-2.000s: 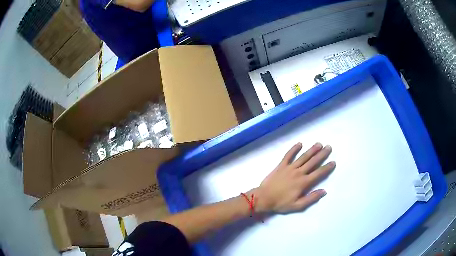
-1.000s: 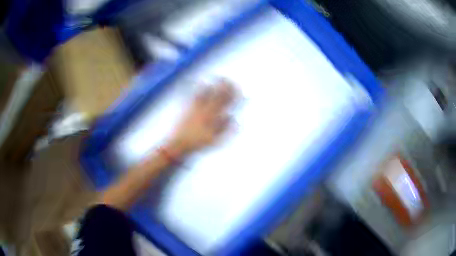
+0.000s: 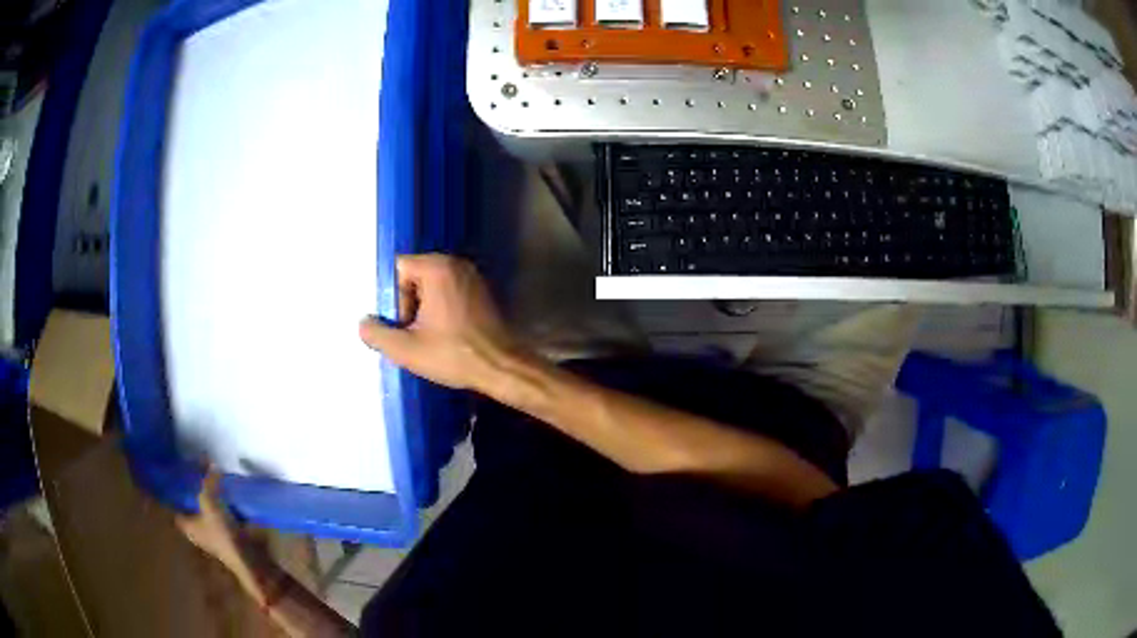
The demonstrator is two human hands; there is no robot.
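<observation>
A large blue plastic tray with a white liner stands at the left; its top edge is cut off by the frame. My right hand grips the tray's right rim, thumb on the inner side. My left hand holds the near left corner, its thumb over the rim and its other fingers hidden beneath. No housings show in the visible part of the tray. More blue tray edges show under its right side.
An orange fixture with three white housings is on the perforated table. A black keyboard is on its shelf. White housing stock stands at the right, a blue stool below, a cardboard carton at lower left.
The view has swung right, bringing the keyboard and fixture in. My left hand has left the liner and is now at the tray's near corner; my right hand has come into view on the rim.
</observation>
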